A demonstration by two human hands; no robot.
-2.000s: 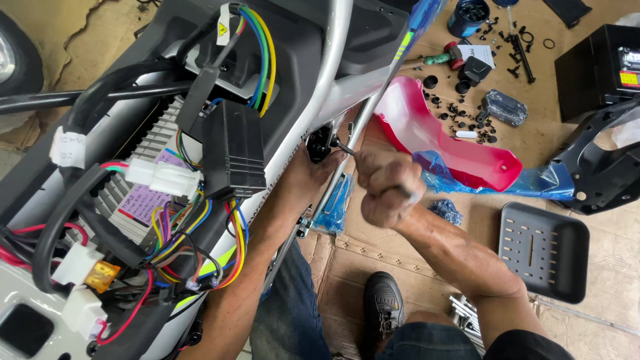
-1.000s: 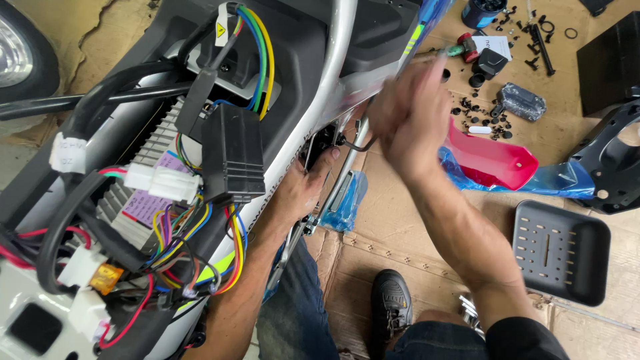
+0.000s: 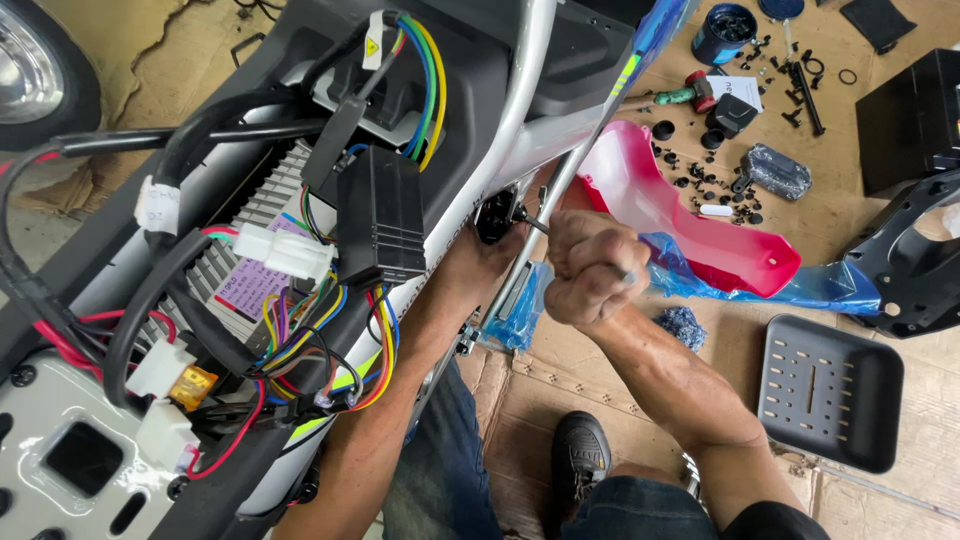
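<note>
My right hand [image 3: 596, 266] is closed in a fist around a tool whose thin dark metal shaft [image 3: 531, 221] points left to a black part [image 3: 496, 215] in an opening in the side of a vehicle body. The rest of the tool is hidden in the fist. My left hand [image 3: 491, 251] reaches in under the body edge at that black part; its fingers are partly hidden, so its grip is unclear. A silver metal tube [image 3: 559, 187] runs between the hands. Left of them lie a finned metal controller [image 3: 247, 262], a black module [image 3: 381, 214] and many coloured wires with white connectors [image 3: 285, 251].
On the cardboard at right are a pink plastic fairing [image 3: 697, 232], a hammer [image 3: 694, 94], a tub of fasteners [image 3: 724, 34], loose black screws and caps, a black slotted tray [image 3: 831, 394], a black box [image 3: 911, 124] and blue film [image 3: 825, 285]. A wheel [image 3: 34, 75] stands at top left.
My right hand, blurred and higher up a second ago, is now lower, still by the opening. My left hand stays at the black part.
</note>
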